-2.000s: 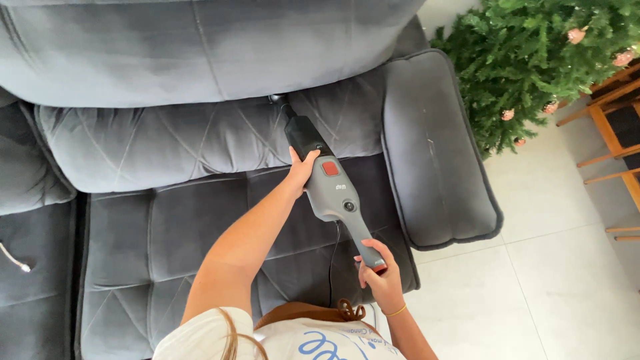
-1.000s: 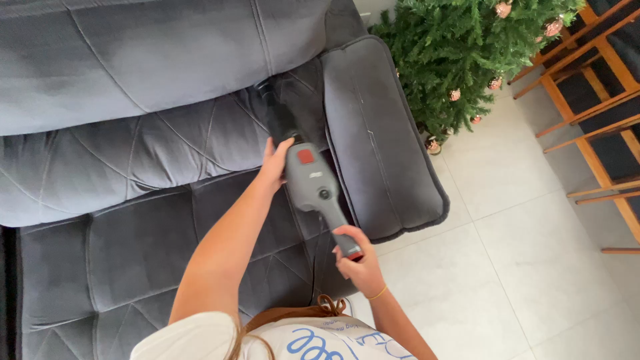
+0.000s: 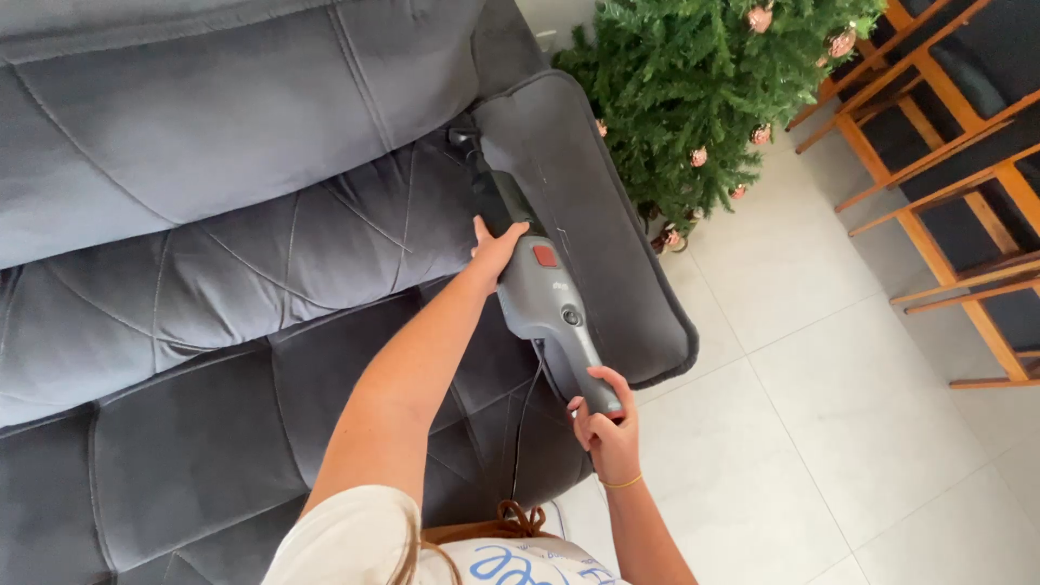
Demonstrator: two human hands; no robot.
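A grey and black handheld vacuum cleaner (image 3: 536, 284) with a red button lies slanted over the right end of a dark grey sofa (image 3: 187, 439). My left hand (image 3: 497, 248) holds its body near the black front section; part of the grip is hidden underneath. My right hand (image 3: 608, 418) is closed around the rear handle. The black nozzle (image 3: 465, 140) touches the corner where the back cushion (image 3: 244, 106) meets the armrest (image 3: 601, 236). A thin black cord (image 3: 524, 431) hangs from the cleaner's underside across the seat.
A green artificial Christmas tree (image 3: 691, 89) with copper-pink ornaments stands just beyond the armrest. Wooden chairs (image 3: 934, 236) with dark seats are at the upper right. Pale floor tiles (image 3: 780, 439) extend to the right of the sofa.
The nozzle has moved right along the sofa's back to the armrest corner, with both hands still holding the cleaner. The view has shifted to the right.
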